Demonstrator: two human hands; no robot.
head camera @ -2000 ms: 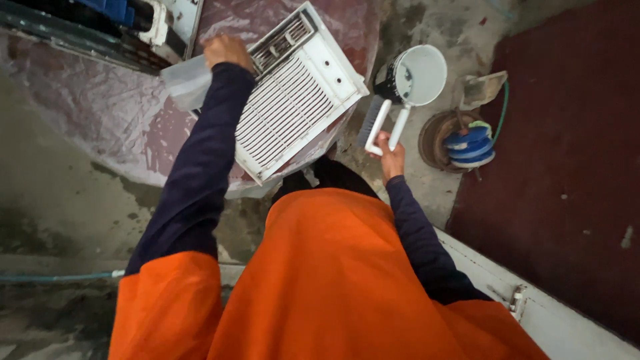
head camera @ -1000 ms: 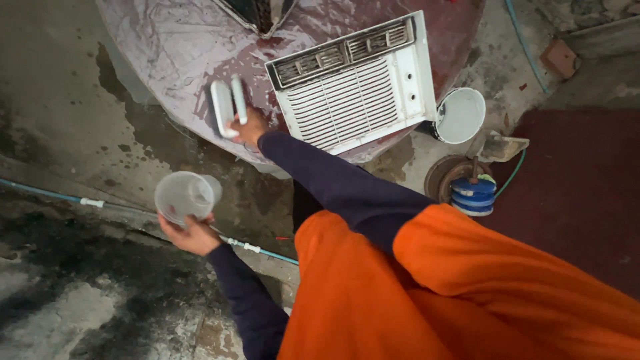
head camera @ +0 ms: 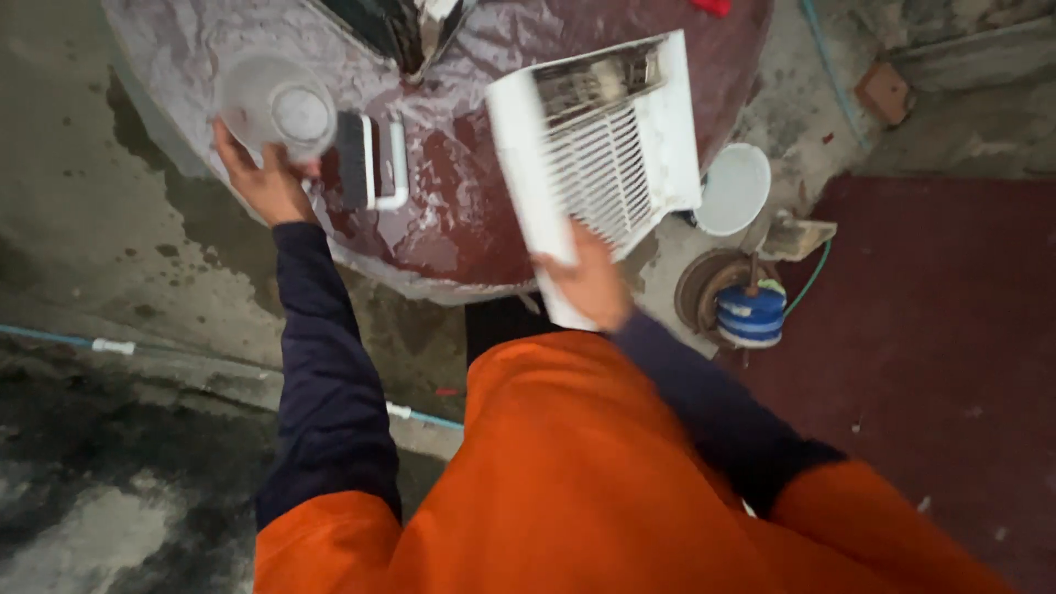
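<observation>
My left hand [head camera: 268, 181] is around a translucent plastic tub [head camera: 276, 103] at the left edge of the round table. Just right of it a scrub brush [head camera: 384, 165] with a white handle and dark bristles lies on the wet table cover. My right hand [head camera: 590, 276] grips the lower left edge of a white louvred plastic front panel [head camera: 606, 165], which looks like an air conditioner's. The panel is tilted, with its left side raised, and partly blurred. Dirt shows in the vent section at its top.
The round table [head camera: 462, 239] wears a wet plastic cover. A dark angular object [head camera: 379, 33] stands at its far side. Right of the table are a white bucket [head camera: 733, 190] and a blue-and-white roll [head camera: 749, 313] on a round base. A blue pipe [head camera: 49, 334] runs along the floor at left.
My right hand has let go of the brush, now lying on the table, and has taken hold of the panel, which is now tilted. My left hand has moved the tub from beside the table to its edge.
</observation>
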